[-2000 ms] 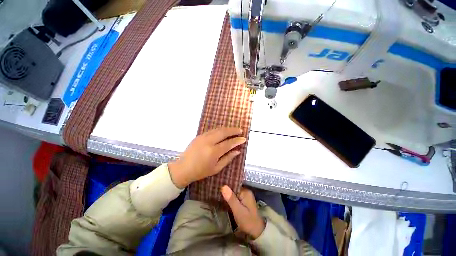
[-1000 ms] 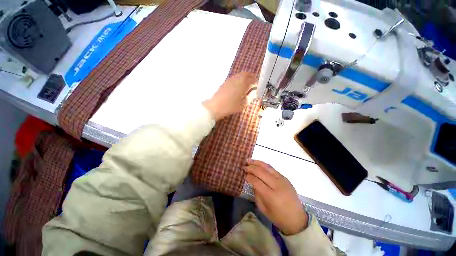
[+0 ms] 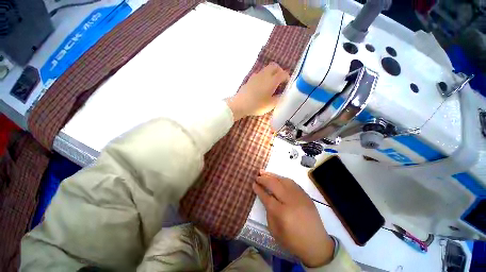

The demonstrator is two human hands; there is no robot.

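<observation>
A reddish-brown checked strip point(image 3: 234, 170) lies along the table under the left side of the sewing machine head point(image 3: 320, 79). Its near end reaches the table's front edge. My left hand point(image 3: 259, 91) lies on the strip left of the head, fingers bent; its hold is unclear. My right hand point(image 3: 293, 218) has thumb and fingertips closed on the strip's right edge, nearer me. The presser foot area point(image 3: 285, 133) is lit at the strip's right edge; the needle tip is too small to make out.
A black smartphone point(image 3: 346, 199) lies right of my right hand, with pink-and-blue snips point(image 3: 413, 239) beyond it. Another checked strip point(image 3: 101, 64) drapes across the table at left. More checked cloth point(image 3: 21, 196) hangs at lower left. A grey motor housing point(image 3: 21, 32) stands far left.
My left hand has moved from the strip's near part up beside the machine head. My right hand has come from below the table edge onto the strip's right edge. The view has shifted and turned.
</observation>
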